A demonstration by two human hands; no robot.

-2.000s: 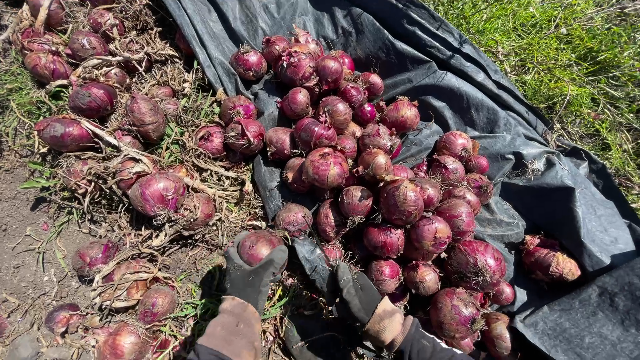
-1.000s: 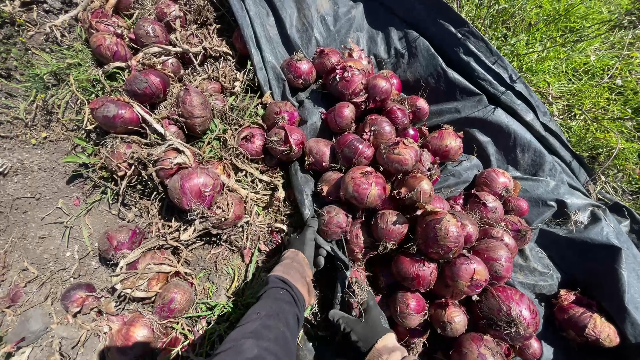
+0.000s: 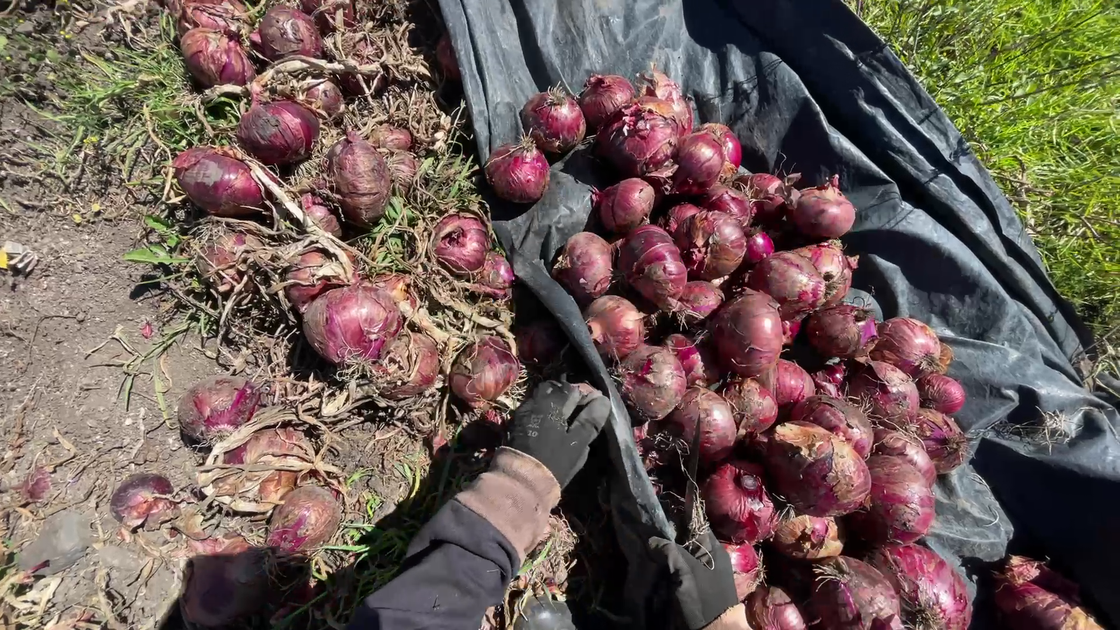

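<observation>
My left hand (image 3: 560,429), in a dark glove with a light cuff, has its fingers bent at the left edge of a black plastic sheet (image 3: 927,254); its palm side is hidden. A loose red onion (image 3: 486,372) lies just beyond it. At the bottom, my gloved right hand (image 3: 696,573) is partly hidden in shade beside the heaped red onions (image 3: 748,332). A thin, pointed metal blade (image 3: 693,472) rises from that hand, and its handle is hidden. Some dry roots hang by the blade.
More red onions (image 3: 354,322) with dry tops lie on soil and weeds at the left. Grass (image 3: 1041,131) borders the sheet at the upper right. A grey stone (image 3: 57,542) sits at the lower left. Another onion (image 3: 1041,595) lies at the lower right.
Two seconds ago my left hand held a red onion left of the sheet; that onion is no longer in view in the hand. The view has shifted.
</observation>
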